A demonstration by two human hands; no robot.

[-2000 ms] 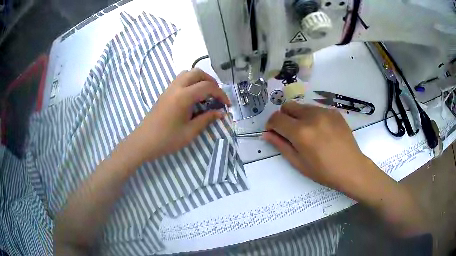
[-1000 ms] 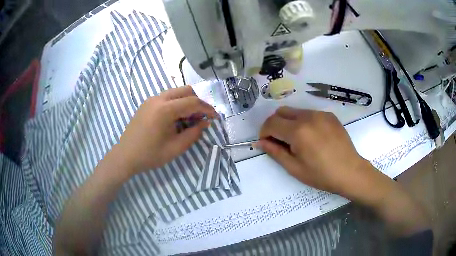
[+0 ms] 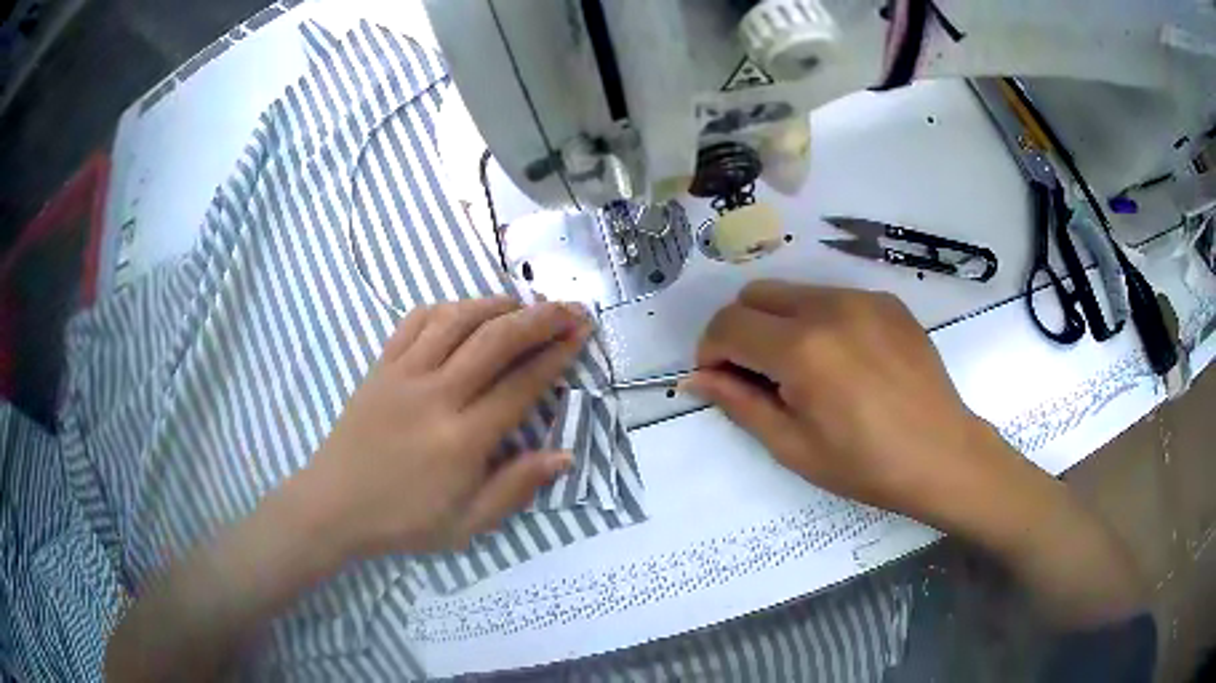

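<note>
The grey-blue and white striped fabric (image 3: 320, 267) lies over the left of the table, its right corner left of and below the needle plate (image 3: 650, 247). A small striped piece (image 3: 574, 434) lies folded near that corner. My left hand (image 3: 454, 420) lies spread on the fabric, fingertips near its right edge, thumb by the small piece. My right hand (image 3: 827, 380) is closed around the tweezers (image 3: 654, 383), whose thin prongs point left and reach the fabric edge. The sewing machine head (image 3: 587, 94) stands above the plate.
Thread snips (image 3: 907, 248) lie right of the machine head. Black-handled shears (image 3: 1060, 267) and a long black-tipped tool (image 3: 1154, 327) lie farther right. A printed ruler strip (image 3: 747, 547) runs along the front edge. A red-edged bin (image 3: 94, 240) is at the far left.
My left hand has opened from a pinch at the fabric edge and flattened on the fabric. The right hand's tweezers have moved lower, away from the machine. The view has shifted slightly.
</note>
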